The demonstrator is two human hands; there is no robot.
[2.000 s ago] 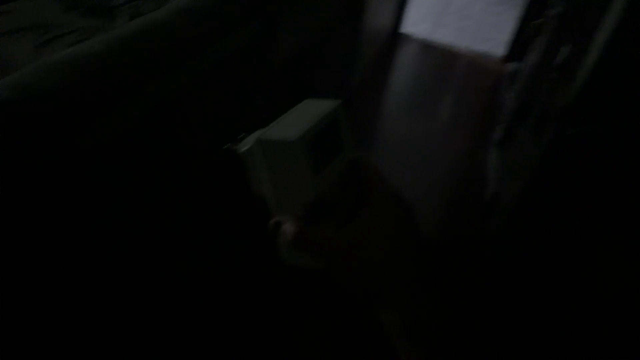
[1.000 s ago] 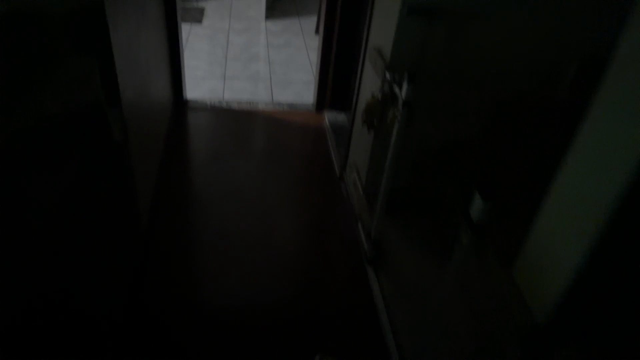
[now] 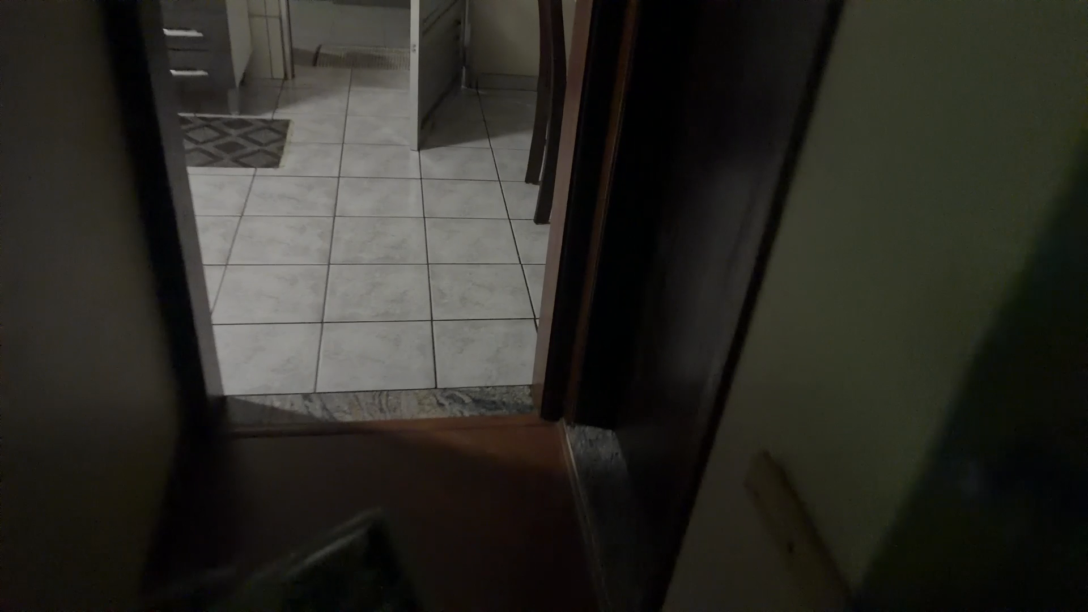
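Observation:
Neither my left hand nor my right hand can be made out in the head view. At the bottom edge, left of the middle, a dark object with a pale, straight edge [image 3: 336,540] shows dimly; what it is and whether a hand holds it cannot be told. Beyond it the reddish-brown floor [image 3: 476,476] runs up to a speckled stone threshold [image 3: 382,406] in a doorway.
Past the doorway lies a pale tiled floor [image 3: 378,293] with a patterned mat [image 3: 236,142], drawers [image 3: 189,53], a white door [image 3: 438,64] and dark wooden legs [image 3: 548,119]. A dark door frame [image 3: 586,212] and pale wall [image 3: 884,255] stand on the right.
The view has moved towards the doorway and become brighter. The pale box-like object seen two seconds ago is not recognisable now.

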